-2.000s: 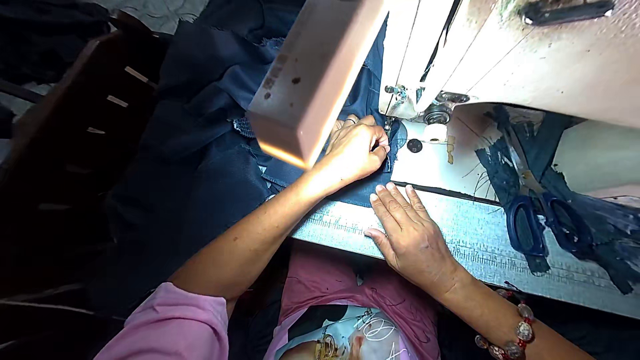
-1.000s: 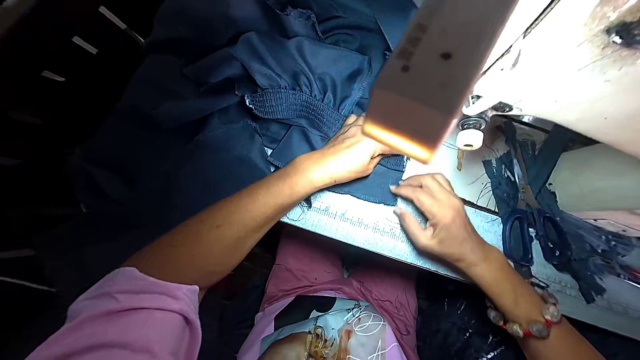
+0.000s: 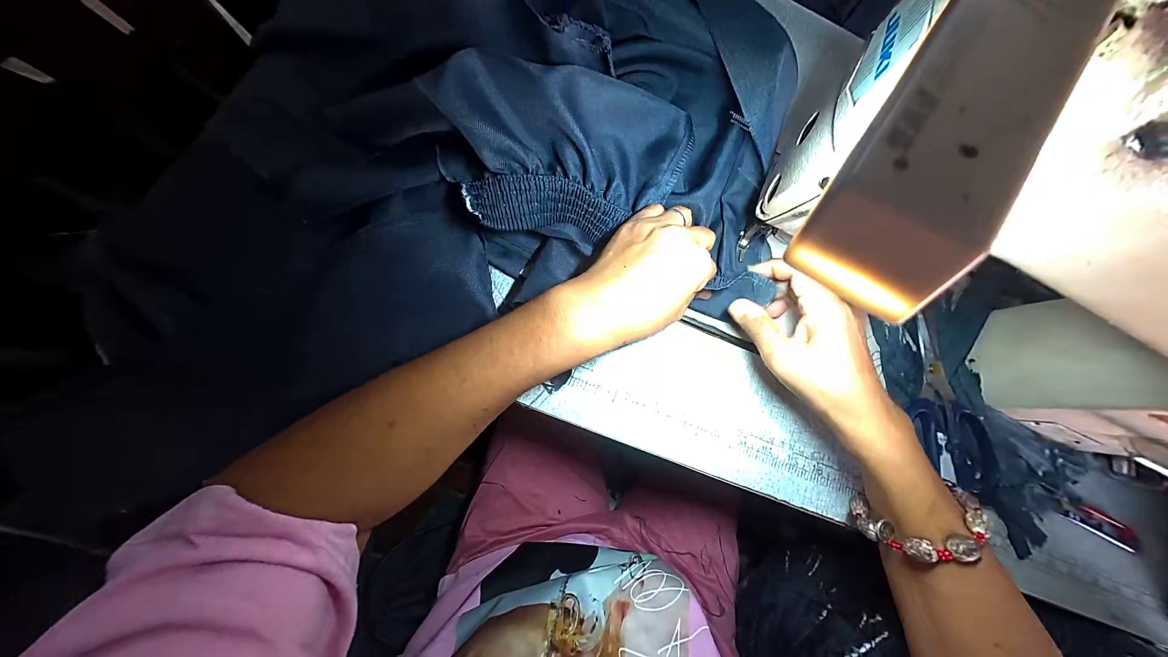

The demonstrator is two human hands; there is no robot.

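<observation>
Dark blue fabric (image 3: pixel 584 119) with a gathered elastic band (image 3: pixel 538 203) spreads over the left of the sewing table. My left hand (image 3: pixel 652 269) has its fingers curled on the cloth, just left of the presser foot (image 3: pixel 750 239) of a Juki sewing machine (image 3: pixel 844 119). With thumb and fingertips, my right hand (image 3: pixel 812 338) grips the fabric's edge in front of the foot. The needle's tip cannot be made out. A lit lamp housing (image 3: pixel 940 173) hangs above my right hand and covers part of the machine.
Blue-handled scissors (image 3: pixel 954 438) lie among dark fabric scraps (image 3: pixel 1022 474) on the right. A ruler scale (image 3: pixel 785 456) runs along the table's front edge. A small red item (image 3: pixel 1104 527) lies at the far right. My lap is just below the table edge.
My right hand, flat on the table two seconds ago, has closed on the fabric's edge. The cloth near the machine has shifted and more of it shows. The view has moved.
</observation>
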